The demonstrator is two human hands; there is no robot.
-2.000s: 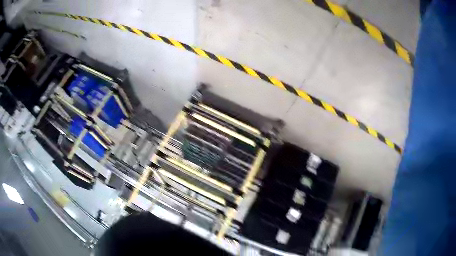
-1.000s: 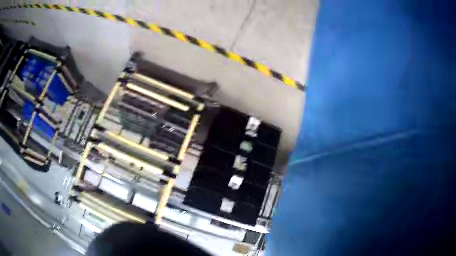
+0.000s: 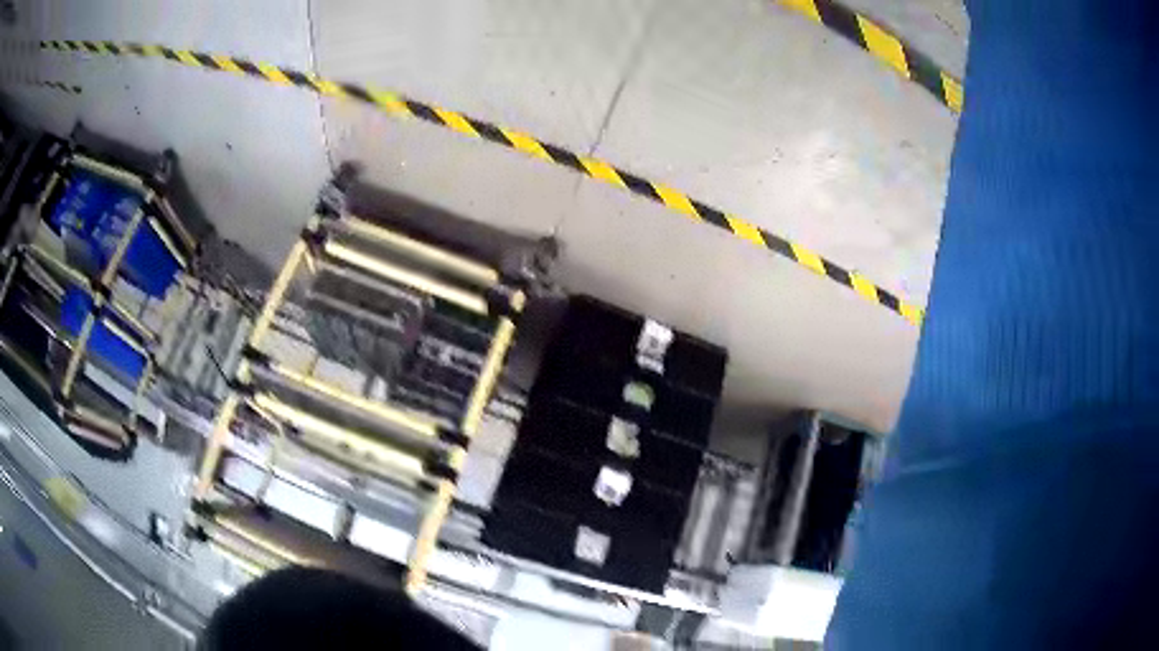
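Note:
No hand shows in the frame. A stack of several black totes (image 3: 680, 420) with white labels stands at centre right, beside a cream-tube flow rack (image 3: 362, 413) with black joints and shelves. A black open container or frame (image 3: 833, 490) stands right of the stack, partly cut off by blue clothing. A white box (image 3: 778, 603) sits below it. The view is tilted and somewhat blurred.
A second cream-tube rack (image 3: 112, 261) with blue bins (image 3: 155, 270) is at the left. Grey floor with yellow-black tape (image 3: 680, 201) runs across the top. Blue smock cloth (image 3: 1042, 318) covers the right side. A dark rounded shape (image 3: 331, 617) blocks the bottom edge. Silver rails curve at lower left.
Since one second ago the blue cloth covers less of the right side, uncovering the black container and white box. Since two seconds ago the racks and totes have shifted left in view.

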